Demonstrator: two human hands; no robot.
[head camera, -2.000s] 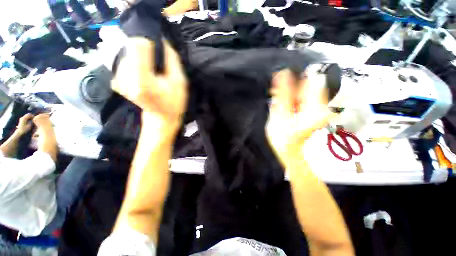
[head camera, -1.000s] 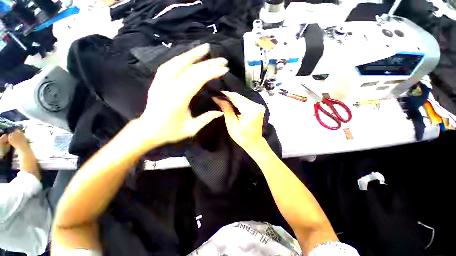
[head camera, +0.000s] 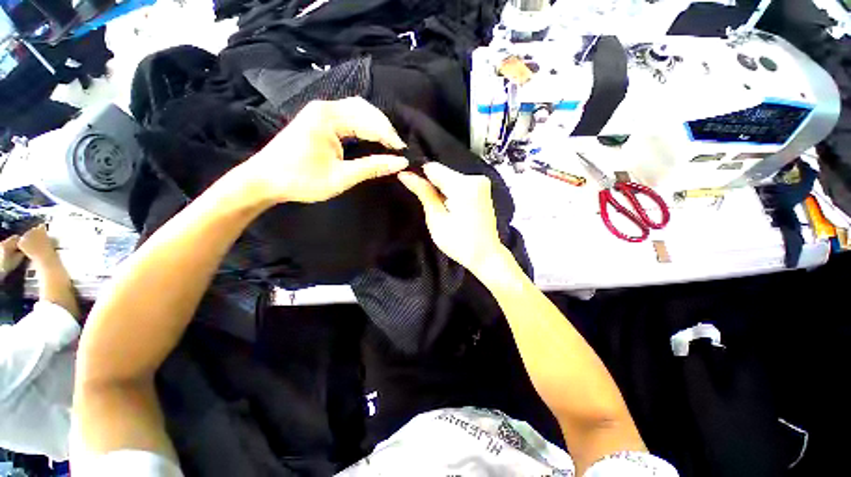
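A large black garment (head camera: 317, 228) lies bunched on the table left of the needle and hangs over the front edge. A ribbed panel with fine pale dots (head camera: 397, 303) hangs from it. My left hand (head camera: 322, 154) pinches the black cloth between thumb and fingertips near the middle. My right hand (head camera: 457, 210) pinches the same cloth edge just beside it, the fingertips nearly touching. The cloth between them is dark and its fold is hard to make out. The needle area (head camera: 509, 149) is to the right of my hands, with none of the held edge under it.
Red-handled scissors (head camera: 634, 210), a small yellow-orange tool (head camera: 560, 173) and a brown tab (head camera: 662, 251) lie on the white table (head camera: 578, 252). The sewing machine (head camera: 644, 112) has a black strip (head camera: 605, 84) over it. Another person's hands (head camera: 33, 244) are at far left. Black garments hang lower right.
My left hand was spread above the cloth and has now closed to a pinch beside my right fingertips. Earlier the cloth was lifted and moving; now it lies bunched on the table. The view has shifted.
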